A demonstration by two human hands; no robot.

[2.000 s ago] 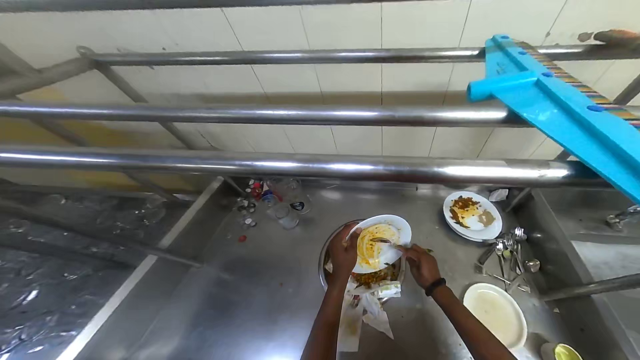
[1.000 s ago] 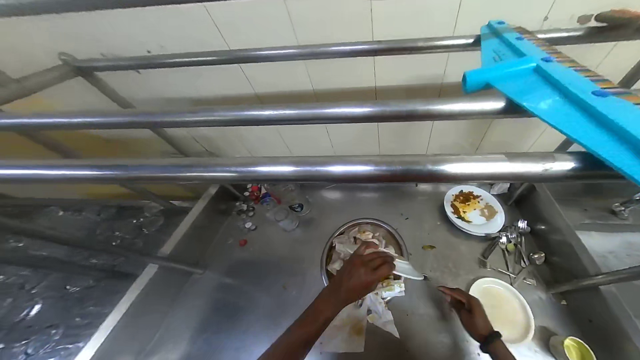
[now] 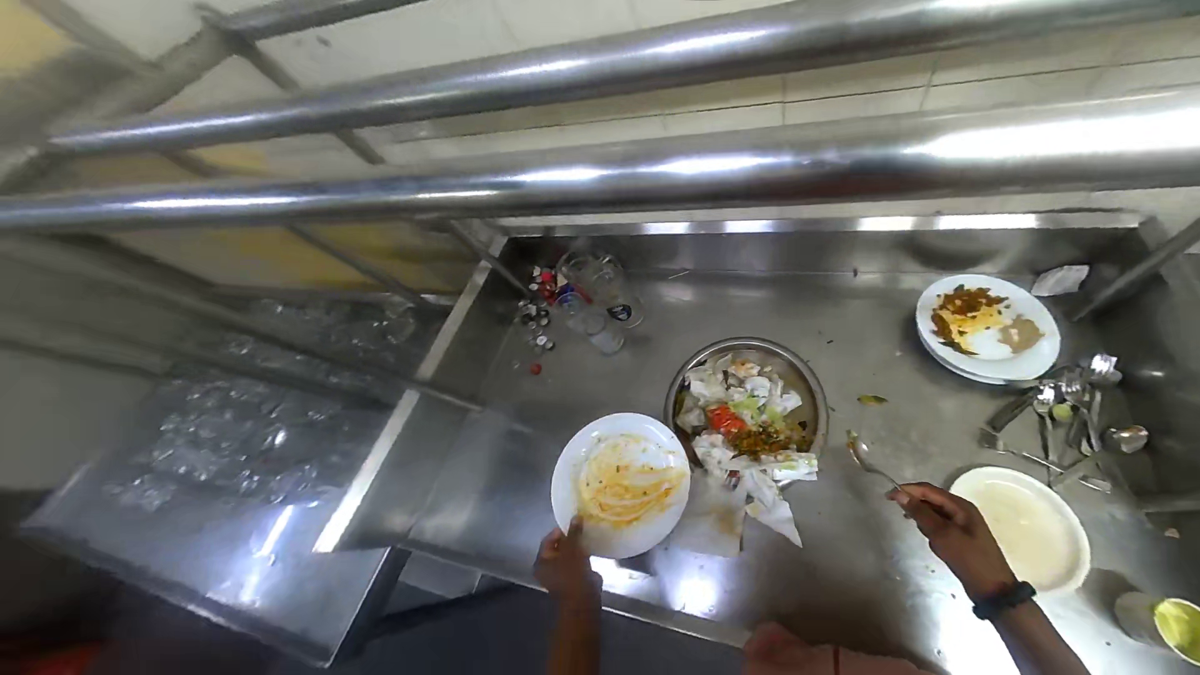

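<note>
My left hand (image 3: 565,562) grips the near rim of a white plate (image 3: 619,483) smeared with orange sauce, held near the counter's front edge. My right hand (image 3: 952,534) holds a metal spoon (image 3: 874,461) by its handle; food clings to its bowl. Between the hands lies a round steel bowl (image 3: 822,412) filled with food scraps and crumpled paper napkins, some hanging over its near side. Right of my right hand rests a cream oval plate (image 3: 1031,534). Farther back are stacked white plates (image 3: 1041,342) with leftover food on top.
Used cutlery (image 3: 1069,412) lies in a heap at the right, above a cup (image 3: 1162,623) with green contents. Plastic bottles (image 3: 600,323) and bottle caps (image 3: 536,314) sit at the back left. Steel rails (image 3: 600,183) cross above the counter. A lower steel surface (image 3: 234,469) holds clear items.
My left hand has moved left from over the bowl and holds a smeared plate beside it. The spoon stays in my right hand. The view has shifted and the blue rack part is out of view.
</note>
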